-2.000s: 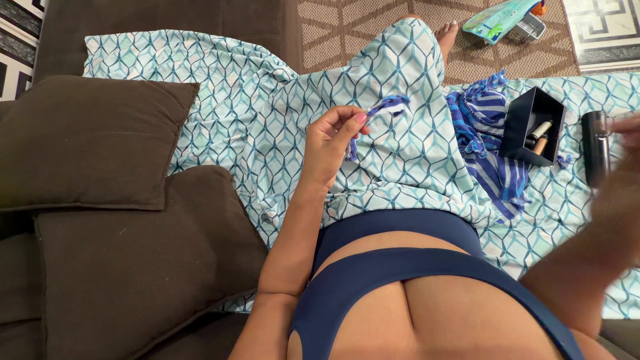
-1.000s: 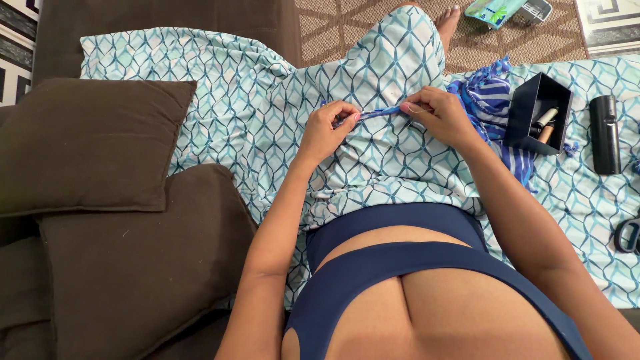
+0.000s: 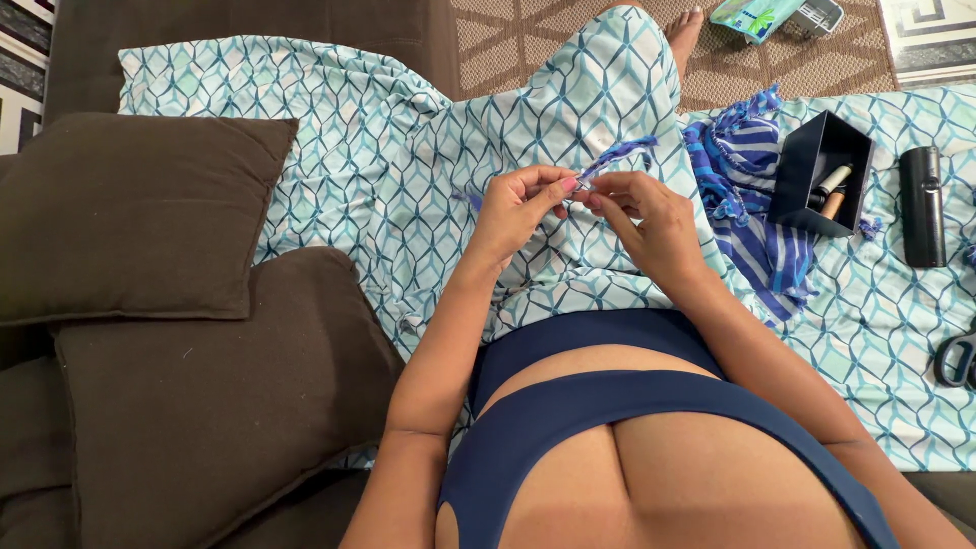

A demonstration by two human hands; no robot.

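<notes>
A thin blue-and-white strip of cloth (image 3: 621, 155) is pinched between the fingertips of my left hand (image 3: 522, 202) and my right hand (image 3: 648, 217), which almost meet over my covered lap. One frayed end sticks out above my right hand; another bluish end shows beside my left hand. Beneath both hands spreads a patterned teal-and-white sheet (image 3: 320, 130). To the right of them lies a crumpled blue-and-white striped cloth (image 3: 778, 252) with frayed edges. What my fingertips do at the strip's middle is partly hidden.
An open dark box (image 3: 793, 171) holding small tubes stands beside the striped cloth. Farther right are a black cylindrical case (image 3: 921, 206) and scissors (image 3: 953, 360), partly out of view. Brown cushions (image 3: 137, 213) lie at left. A teal packet (image 3: 751, 17) and a grey plastic basket (image 3: 820, 17) rest on the rug.
Two seconds ago only my left hand held the strip and my right was at the far right. My right hand then took hold of it, and my hands have since drawn closer together.
</notes>
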